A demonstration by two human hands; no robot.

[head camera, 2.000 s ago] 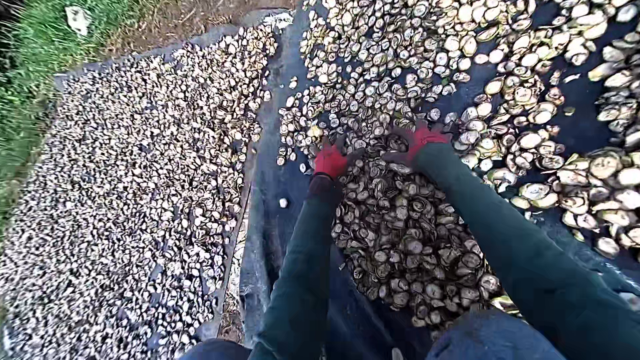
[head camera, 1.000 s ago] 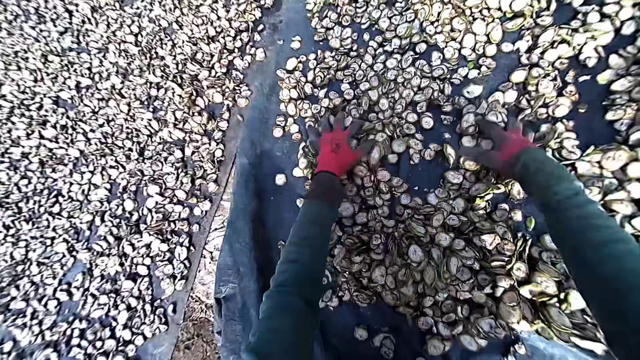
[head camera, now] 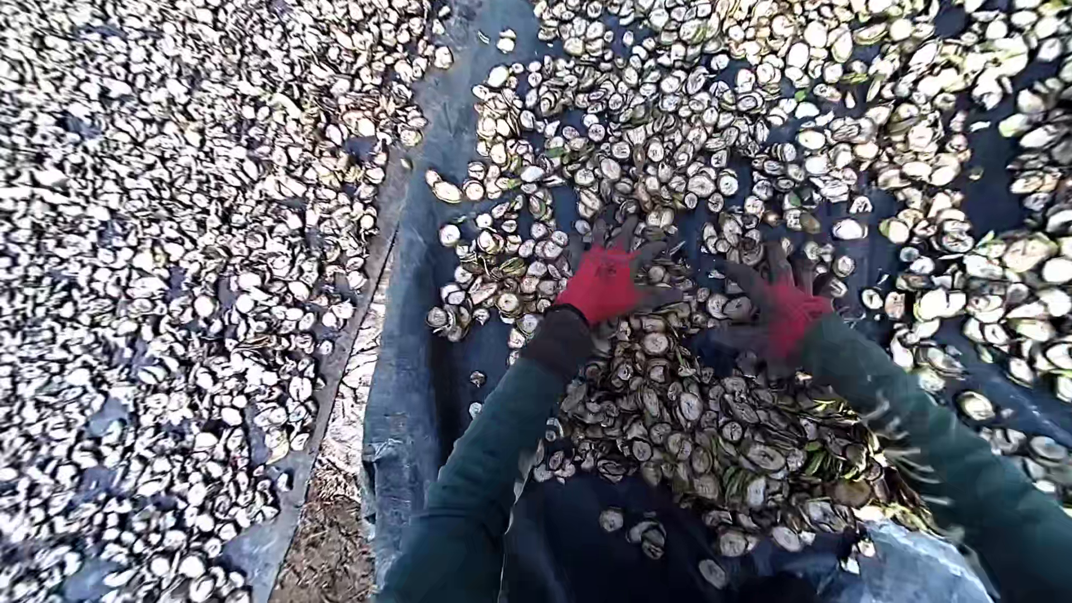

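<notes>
Many pale round dried slices with dark rims, perhaps of a fruit or vegetable, lie on a dark blue tarp (head camera: 406, 419). My left hand (head camera: 607, 272), in a red and dark grey work glove, is spread palm down over the slices, fingers apart. To its right my right hand (head camera: 779, 301), gloved alike and blurred, is spread too, its fingers touching or just above the slices. Between my forearms, below both hands, is a thick heap of slices (head camera: 687, 419), with some green leafy bits at its right side. Neither hand shows anything gripped.
A second tarp (head camera: 260, 544) at the left is covered with more slices (head camera: 167, 251). Between the two tarps runs a narrow strip of brown ground (head camera: 331, 511). Slices (head camera: 930, 159) also lie scattered at the upper right.
The right hand has come closer to the left one since a second ago. The heap below my hands is broader than two seconds ago. The view has moved downward from the grass.
</notes>
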